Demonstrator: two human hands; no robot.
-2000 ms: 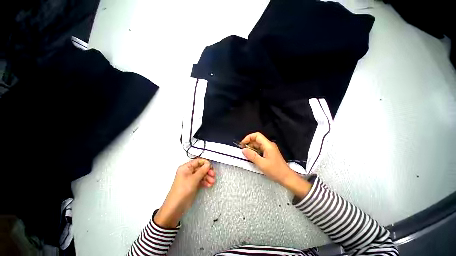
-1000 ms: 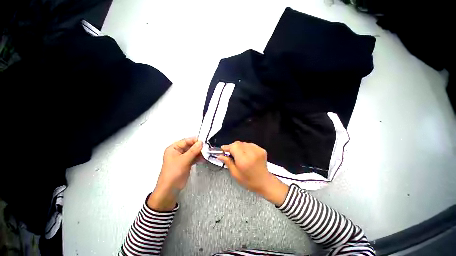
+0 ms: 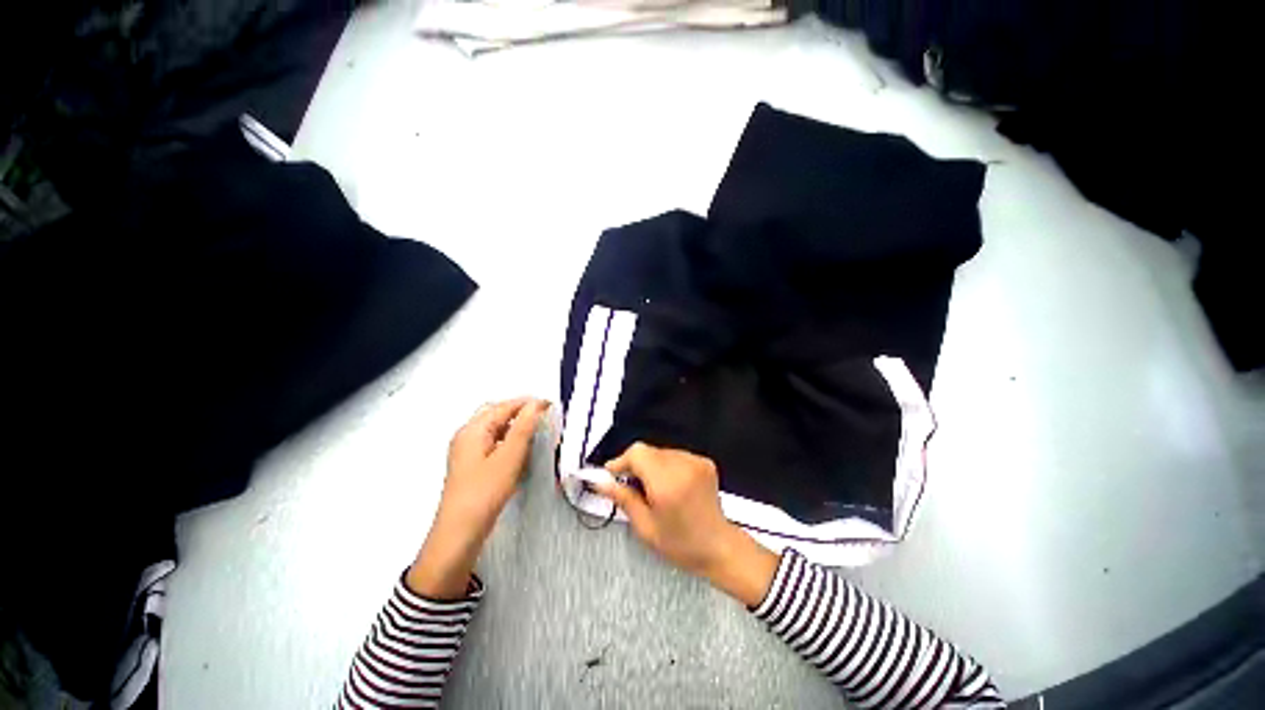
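Observation:
Dark trousers (image 3: 819, 291) lie folded on the pale table in front of me. Their white waistband lining (image 3: 611, 368) with a thin dark line runs down the left side, along the near edge and up the right. My right hand (image 3: 666, 502) is closed at the near left corner of the band; what it holds is mostly hidden by the fingers. A thin dark loop (image 3: 597, 522) hangs below that corner. My left hand (image 3: 500, 441) is just left of the corner, thumb and fingertips together; whether a thread is between them is too small to tell.
A pile of dark garments (image 3: 208, 305) with white bits covers the left side. White garments (image 3: 597, 17) lie at the far edge. More dark cloth (image 3: 1110, 97) is at the far right. A dark curved edge (image 3: 1179, 652) is at the near right. Small dark specks lie on the table (image 3: 1068, 458).
My left hand has moved off the band corner to the left. The metal tip seen at my right hand a second ago is now mostly hidden. The view has shifted, showing more of the far edge.

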